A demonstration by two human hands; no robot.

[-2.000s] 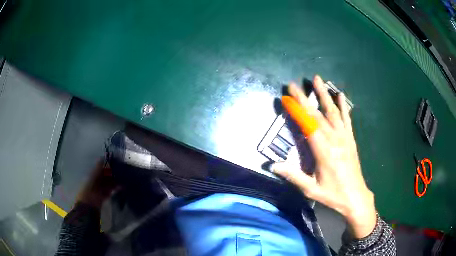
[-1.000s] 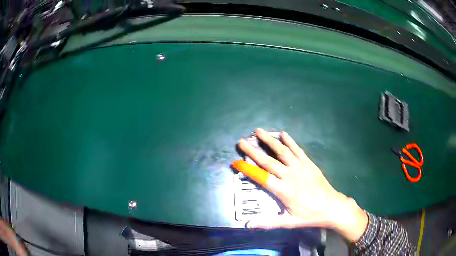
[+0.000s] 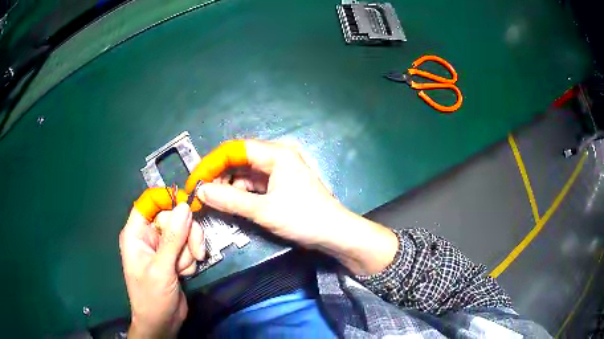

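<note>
The silver-grey holding fixture lies on the green bench near its front edge, partly hidden under both hands. Its cover frame with a rectangular window is opened out beyond the hands. My left hand and my right hand meet above the fixture. Both wear orange finger cots. Thumb and index finger of each hand pinch the thin dark cable end, with a small reddish strand beside it at the left fingertips. The exact grip points are too small to tell.
Orange-handled scissors lie on the green bench mat at upper right. A closed grey spare fixture lies beyond them. A green conveyor edge runs at upper left. Grey floor with yellow lines is at right.
The view has swung toward the right. My left hand has come up from the lower left edge to the fixture. My right hand has left lying flat over it and now pinches the cable end.
</note>
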